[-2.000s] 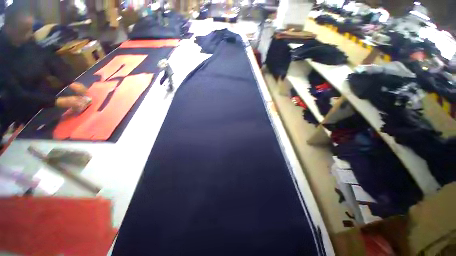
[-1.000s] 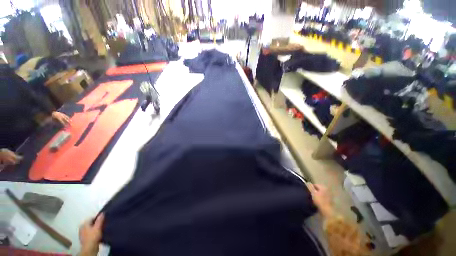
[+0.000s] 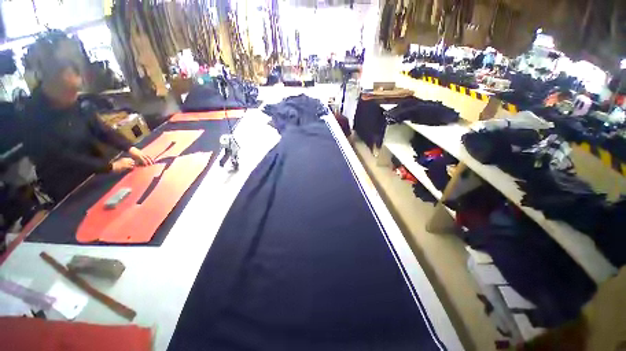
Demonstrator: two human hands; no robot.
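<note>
The dark fabric (image 3: 309, 240) lies along the right half of the long white cutting table (image 3: 175, 257). A few slanting folds run down its left side, and its far end is a gathered heap (image 3: 295, 110). A thin white selvedge (image 3: 384, 230) runs along its right edge, beside the table's edge. The fabric's near end runs out of the picture at the bottom. Neither my left hand nor my right hand is in view.
A person in dark clothes (image 3: 68, 137) leans over red pattern pieces (image 3: 147, 199) on the far dark cloth. A cutting machine (image 3: 228, 151) stands mid-table. A brown stick (image 3: 86, 284), a block (image 3: 96, 266) and a red piece (image 3: 75, 336) lie near left. Loaded shelves (image 3: 446, 154) stand right.
Both my hands held the raised near part of the fabric one second ago. They are now out of view and the fabric lies lower. The other person's hands have moved farther up the red pieces.
</note>
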